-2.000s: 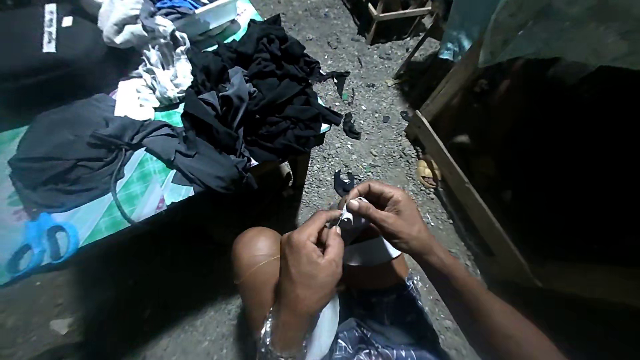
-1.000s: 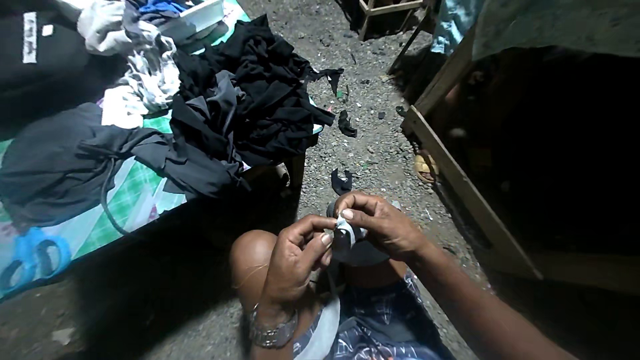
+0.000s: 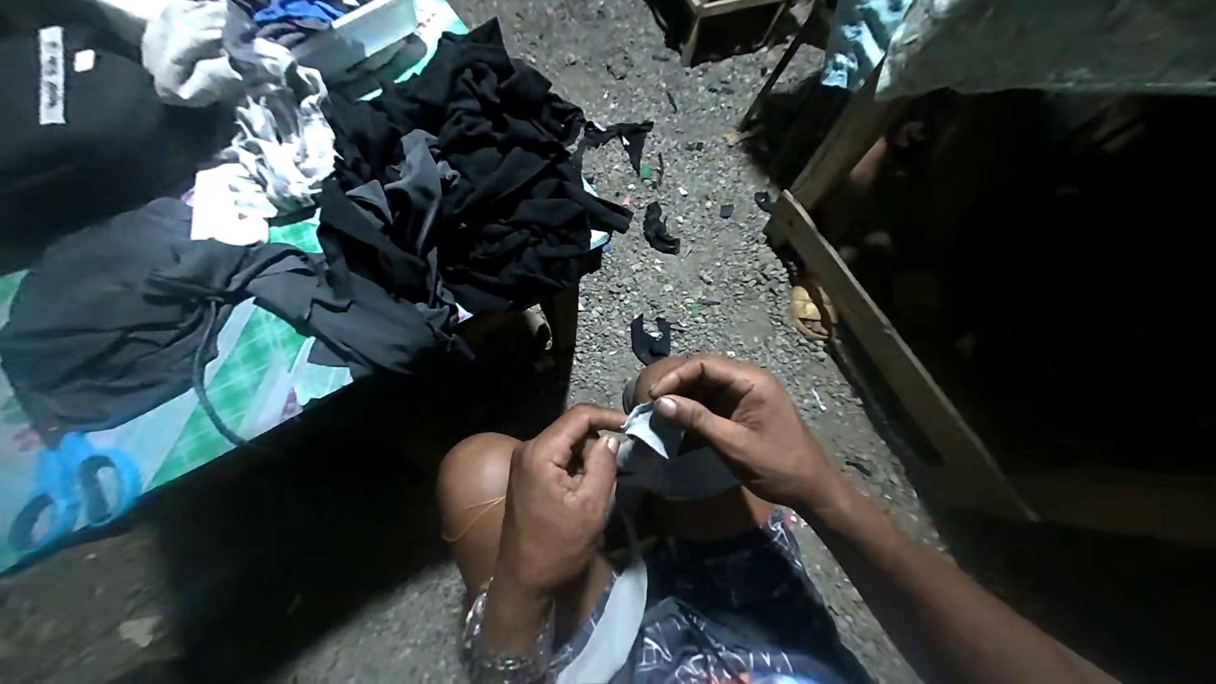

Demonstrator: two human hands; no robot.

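Note:
Above my knees, my left hand (image 3: 562,484) and my right hand (image 3: 746,423) pinch a small pale piece of fabric (image 3: 654,429) between thumbs and forefingers. A long pale strip (image 3: 616,613) hangs below my left hand across my lap. Thin thread (image 3: 484,513) lies over my left knee. Dark cloth (image 3: 679,475) rests on my other knee, under the pale piece. Whether a needle is between my fingers cannot be made out.
At the left, a table with a green patterned cover (image 3: 223,408) bears black garments (image 3: 475,180), a grey garment (image 3: 104,304), white cloth (image 3: 280,133) and blue-handled scissors (image 3: 71,489). Fabric scraps (image 3: 658,228) lie on gravel. A wooden board (image 3: 893,351) stands at the right.
The pale fabric between my fingers is spread wider than a second ago, and my fingertips have moved a little apart.

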